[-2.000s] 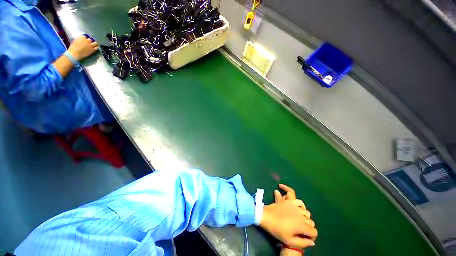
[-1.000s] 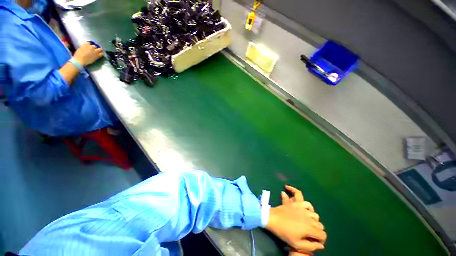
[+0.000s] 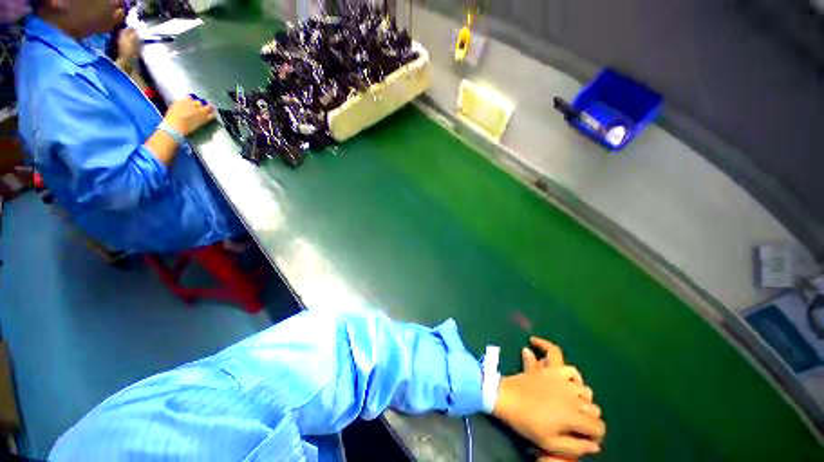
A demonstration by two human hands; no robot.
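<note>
My left hand [image 3: 551, 408] lies palm down over the green belt [image 3: 434, 244] at the lower right, fingers bent and slightly apart, with no object visible in it. A pale wrist strap [image 3: 491, 379] with a thin cord is around its wrist, below a light blue sleeve [image 3: 361, 361]. My right hand is almost wholly hidden beneath the left; only a bit of wrist with a red string [image 3: 553, 457] shows at the bottom edge. The fingertips [image 3: 540, 347] above my left hand may belong to either hand.
A heap of black and metal parts [image 3: 307, 86] lies by a cream tray [image 3: 384, 95]. The back ledge holds a blue bin [image 3: 619, 101], a pale yellow card [image 3: 486, 108] and papers [image 3: 781, 334]. A person in blue [image 3: 117, 153] sits at left, one hand on the belt edge.
The view has shifted, so the heap, bin and seated person appear farther right, and more of that person shows. My hands stay together on the belt with little change in pose.
</note>
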